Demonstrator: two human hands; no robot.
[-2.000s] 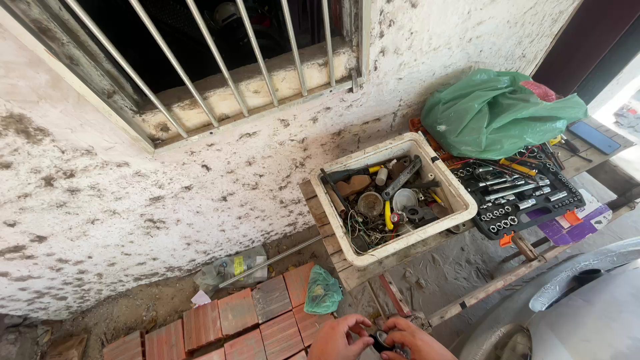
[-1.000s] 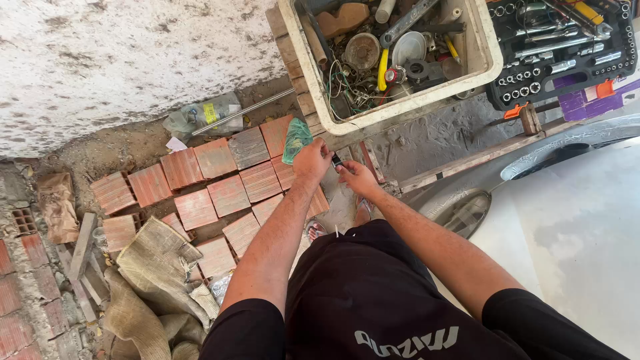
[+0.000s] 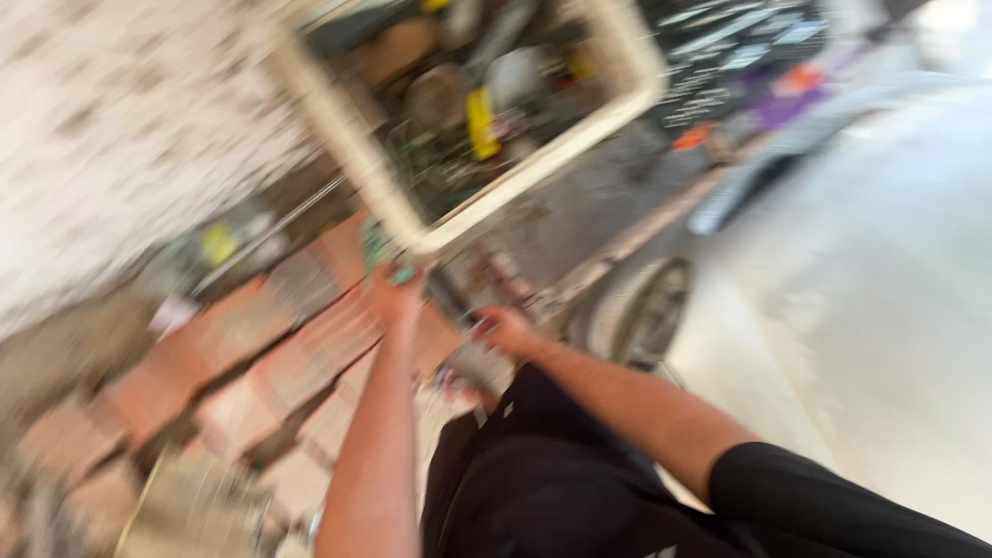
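The view is strongly blurred. My left hand (image 3: 397, 291) is by the near corner of a cream plastic tub (image 3: 542, 167), over a green plastic bag (image 3: 378, 246); whether it grips the bag or anything else is unclear. Lower and to the right, my right hand (image 3: 504, 332) has its fingers bent near the end of a dark, narrow thing, too smeared to name or to tell if it is held. Inside the tub lie mixed tools and scrap, with a yellow piece (image 3: 482, 124) and tangled wire. A socket set (image 3: 697, 58) lies right of the tub.
Rows of red hollow bricks (image 3: 248, 318) cover the ground at left, beside a rough whitewashed wall (image 3: 139, 132). A thin metal rod (image 3: 271, 232) lies near a clear plastic bottle or bag. On the right are a wooden rail (image 3: 643, 225), a wheel (image 3: 655, 314) and a pale car panel (image 3: 868, 256).
My hands, close together one second ago, are now farther apart. The view has swung and turned blurry.
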